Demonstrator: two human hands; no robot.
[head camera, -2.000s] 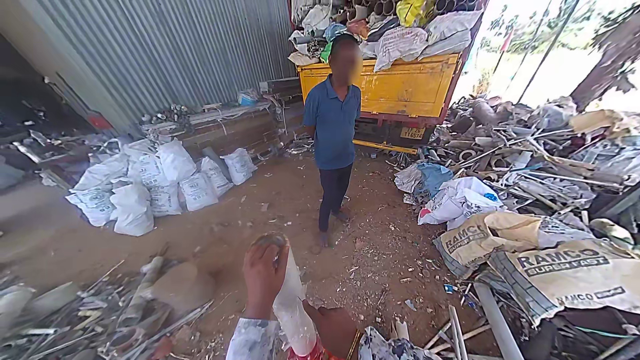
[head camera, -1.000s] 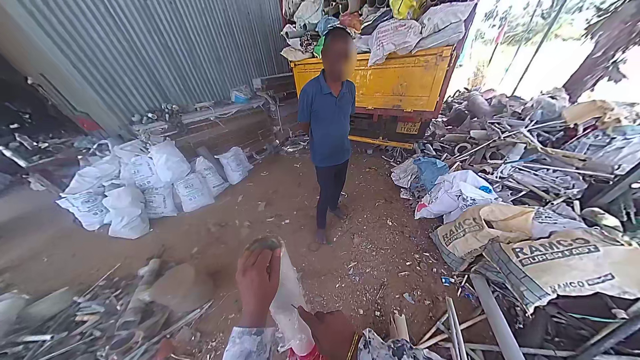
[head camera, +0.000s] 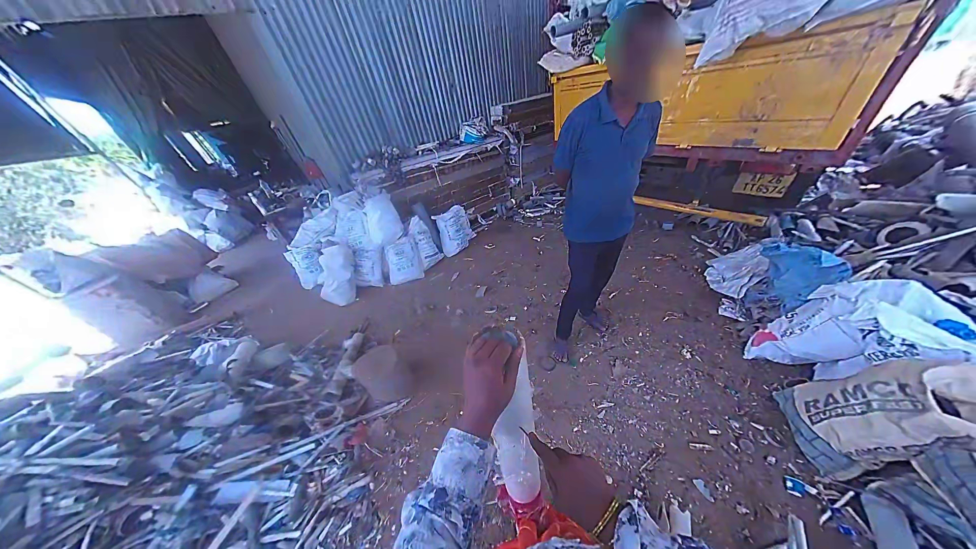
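A long white translucent object (head camera: 518, 427), perhaps a plastic bottle or tube, stands tilted in front of my body, with red material at its lower end. My left hand (head camera: 489, 377) grips its upper end, fingers curled over a greyish round top. Lower down on the right side, my right hand (head camera: 576, 480) is at the white object with a finger pointing along it; whether it grips anything is hidden. A gold-coloured bangle circles the right wrist.
A person (head camera: 606, 168) in a blue shirt stands ahead. Behind is a loaded yellow truck (head camera: 762, 84). White sacks (head camera: 370, 236) stand at left. Plastic scrap (head camera: 175, 450) covers the lower left; a printed sack (head camera: 869, 412) and more scrap (head camera: 907, 206) lie at right.
The view has turned left, bringing more of the dark shed and scrap pile into sight. The left hand stays at the white object's top, the right hand beside its lower part.
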